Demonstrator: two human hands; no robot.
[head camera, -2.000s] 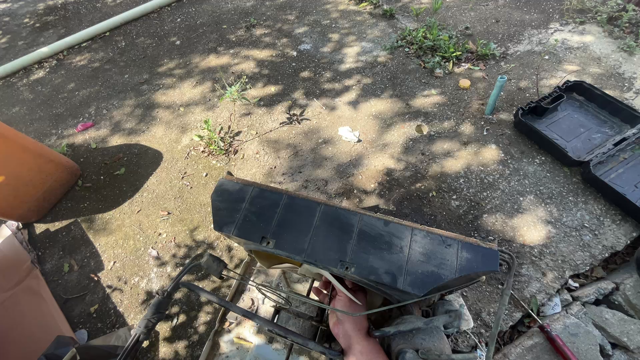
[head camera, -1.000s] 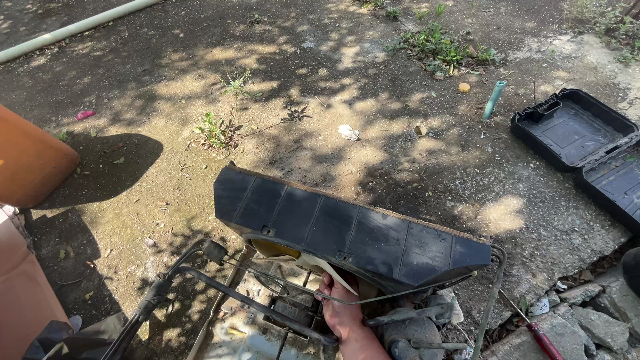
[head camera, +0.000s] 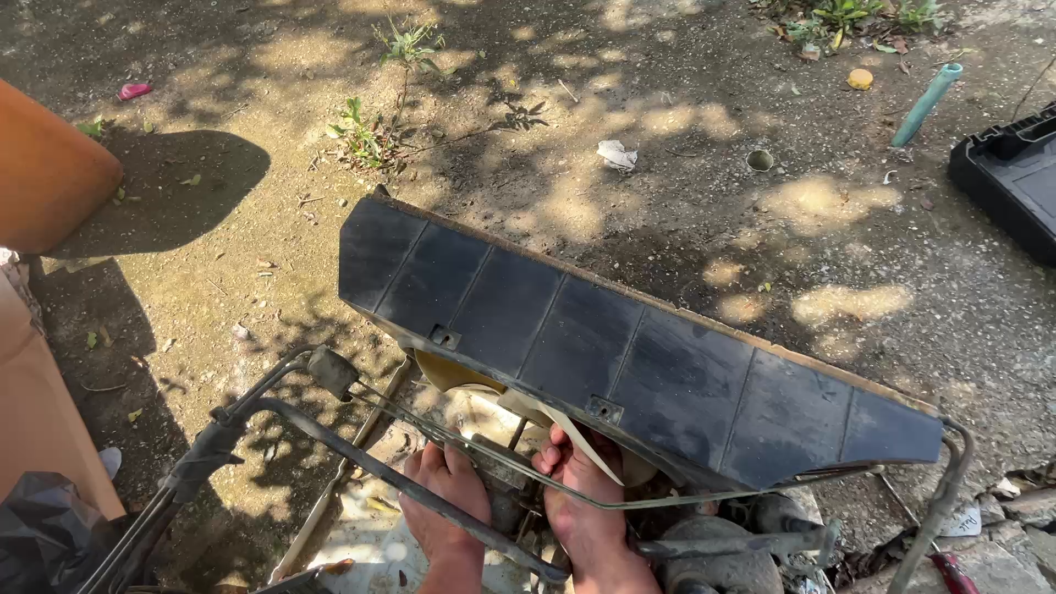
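Observation:
A long black plastic shroud (head camera: 536, 313) with a brown rim lies slanted across an opened machine, its pale fan blade (head camera: 577, 437) showing beneath the lower edge. My left hand (head camera: 450, 495) is at the motor and bracket below the shroud, its fingertips hidden. My right hand (head camera: 582, 495) reaches under the shroud beside the blade, fingers curled; what they touch cannot be made out. Thin bare metal tubes (head camera: 462, 445) pass over both hands. A thicker insulated pipe (head camera: 396, 483) crosses in front of my left wrist. A round dark compressor-like part (head camera: 714, 553) sits right of my right wrist.
An orange container (head camera: 49, 173) stands at the left, above cardboard (head camera: 49, 429) and a black plastic bag (head camera: 49, 528). An open black tool case (head camera: 1015, 181) lies at the right. A screwdriver with a red handle (head camera: 953, 573) rests on broken concrete. A green pipe stub (head camera: 926, 106) rises from the ground.
My left hand has come into view and is at the motor area beside my right hand. The view has moved closer to the machine.

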